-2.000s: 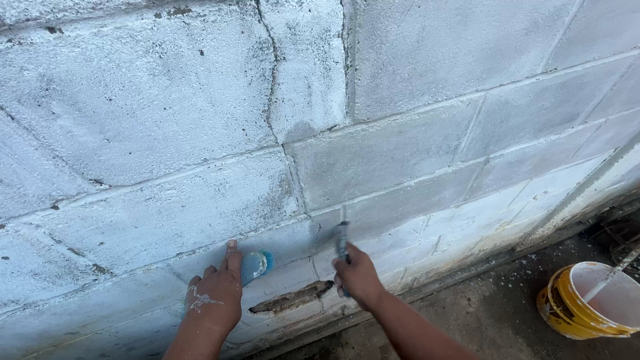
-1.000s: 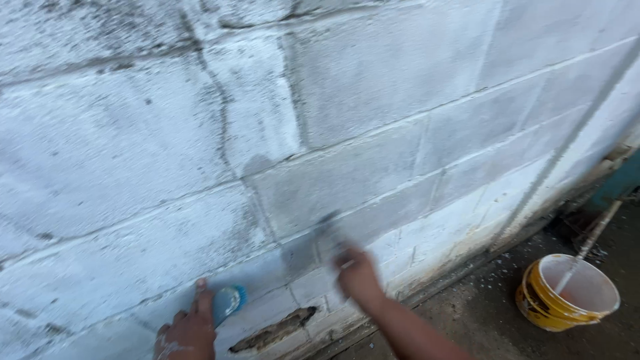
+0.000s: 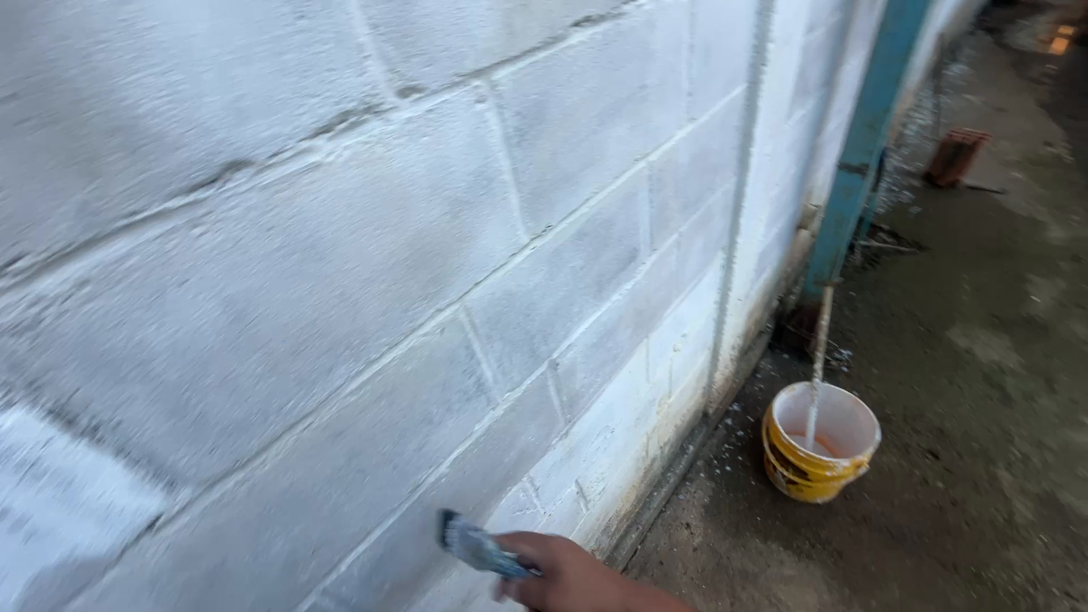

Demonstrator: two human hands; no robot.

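At the bottom middle of the head view, my right hand (image 3: 552, 571) grips a paintbrush (image 3: 478, 546) that is smeared with pale paint. The brush's dark bristle end points up and left, close to the block wall (image 3: 357, 280); whether it touches cannot be told. The wall is painted white, with greyer, damp-looking blocks over much of it and rough mortar joints. My left hand is outside the frame. A yellow bucket (image 3: 807, 489) with a white inside stands on the floor to the right, and a paint-spattered stick (image 3: 819, 365) leans up out of it.
A blue-green post (image 3: 867, 153) rises against the wall beyond the bucket. Farther back on the wet concrete floor (image 3: 969, 408) lies a reddish hollow brick (image 3: 956, 157). White flecks and debris are scattered along the wall's foot, beside a low ledge (image 3: 667, 484).
The view has swung right along the wall. My left hand, earlier holding a blue round thing against the wall, has left the frame. My right hand still holds the brush.
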